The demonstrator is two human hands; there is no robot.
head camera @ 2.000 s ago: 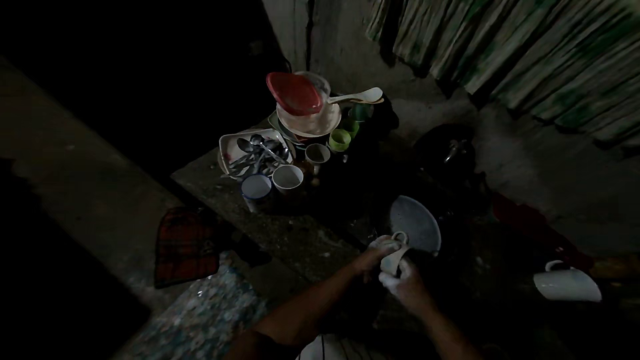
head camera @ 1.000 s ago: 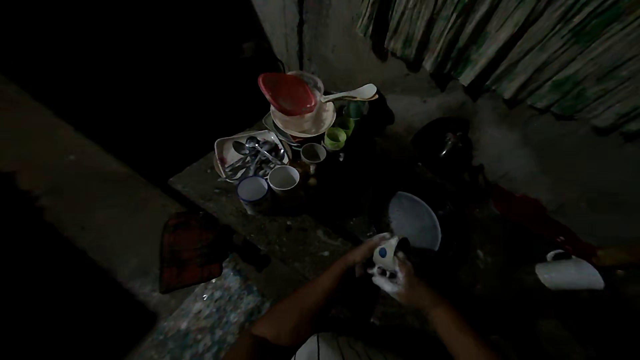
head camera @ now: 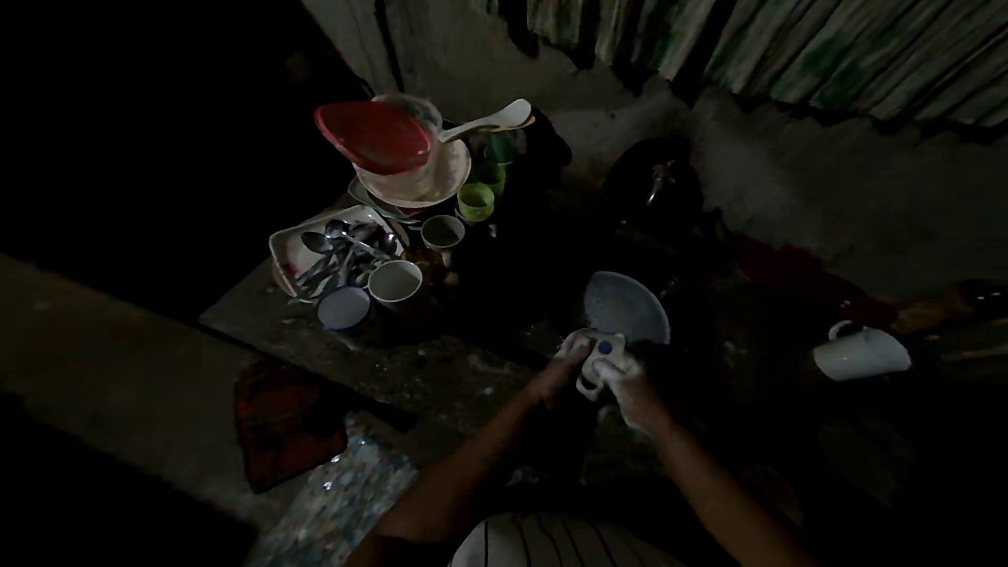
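Observation:
Both of my hands hold a light-coloured mug with a blue round mark and a looped handle turned down toward me. My left hand grips its left side, and my right hand lies on its right side. Whitish foam seems to cover the fingers of both. Just beyond them is a grey round dish or basin, partly hidden by my hands and shadow. Over on the right, a white mug lies on its side.
A tray of spoons, two mugs, a cup, green cups and stacked dishes under a red bowl or lid stand at left. A dark pan is near the wall; a checked cloth is lower left.
The mug has turned in my hands: its handle pointed away from me two seconds ago and now points down toward me. Its blue mark came into sight.

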